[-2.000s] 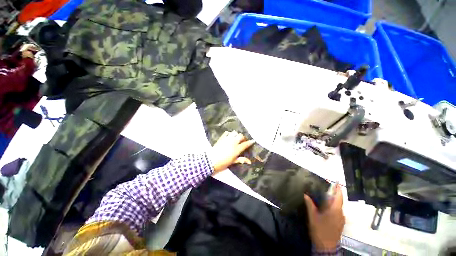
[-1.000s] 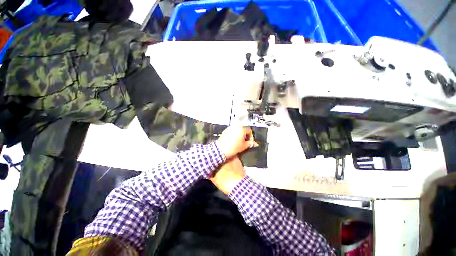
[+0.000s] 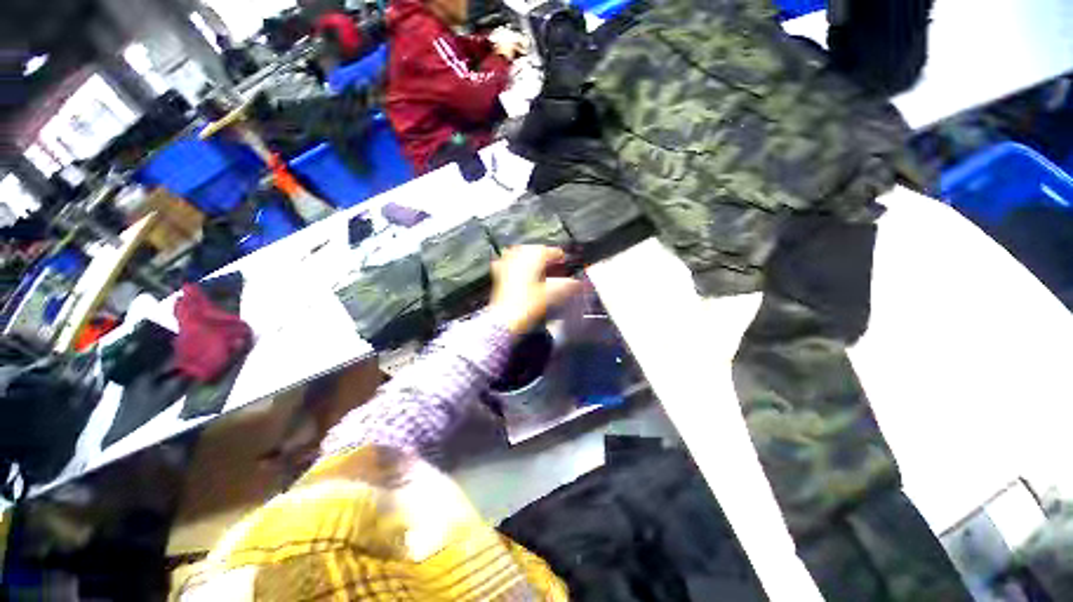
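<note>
My left hand (image 3: 528, 286), blurred, reaches over the near edge of the stack of camouflage strips (image 3: 461, 268). Its thumb and fingers look apart, and no piece shows in them; contact with the stack is unclear. My right hand is out of the picture. The chain of joined camouflage and plain black pieces (image 3: 812, 406) runs from the large pile of camouflage pieces (image 3: 718, 129) down to the bottom edge at right. The needle and machine head are not in view.
A person in a dark red jacket (image 3: 438, 82) is beyond the table. Dark red cloth (image 3: 210, 335) lies on the white table at left. A blue bin (image 3: 1012, 194) is at far right. Black cloth (image 3: 641, 523) hangs below the table edge.
The view has swung left, away from the machine. My left hand has left the black piece near the needle and moved to the strip stack. My right hand has gone out of view.
</note>
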